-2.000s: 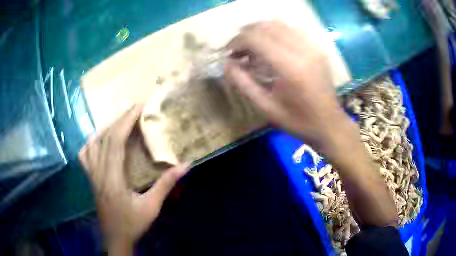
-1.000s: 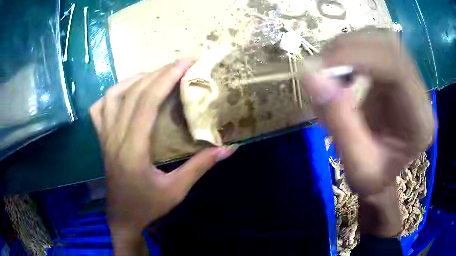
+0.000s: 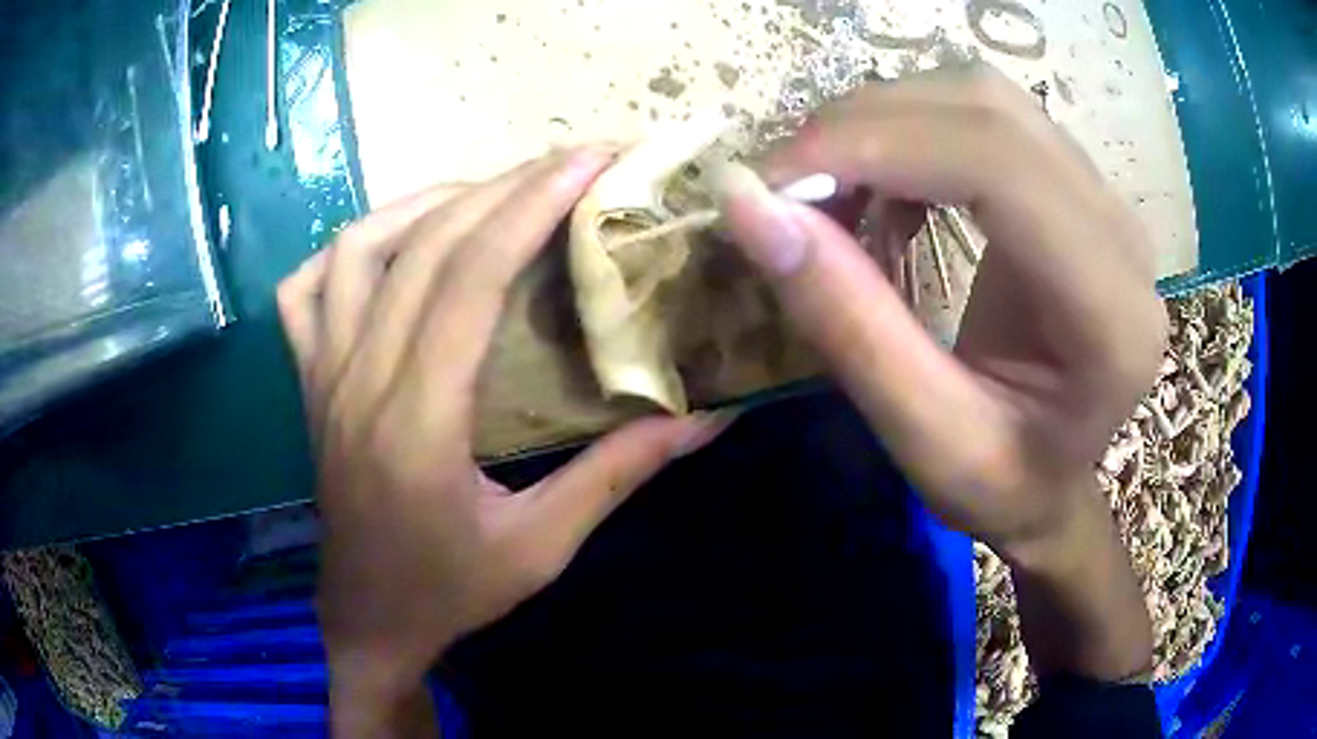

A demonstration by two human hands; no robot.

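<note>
My left hand (image 3: 448, 375) holds a beige, curved, hollow figure part (image 3: 614, 311) between thumb and fingers, over the front edge of the tan work board (image 3: 520, 87). My right hand (image 3: 982, 289) pinches a thin pale applicator stick (image 3: 679, 227) with a white tip between thumb and index finger. The stick's far end reaches the dark opening in the side of the part; how deep it goes cannot be told. Several tan sticks (image 3: 942, 248) lie on the board, partly hidden behind my right hand.
A blue crate (image 3: 1254, 433) of beige moulded pieces (image 3: 1192, 477) stands at the right. Another blue crate with pieces (image 3: 72, 635) shows at lower left. Loose white sticks (image 3: 272, 87) lie left of the board on the green bench (image 3: 174, 448). A shiny clear plastic thing (image 3: 87, 188) is at the left edge.
My right hand has come left to the part, bringing the stick to its opening. My left hand earlier rested at the board's left side and now holds the part further right in view.
</note>
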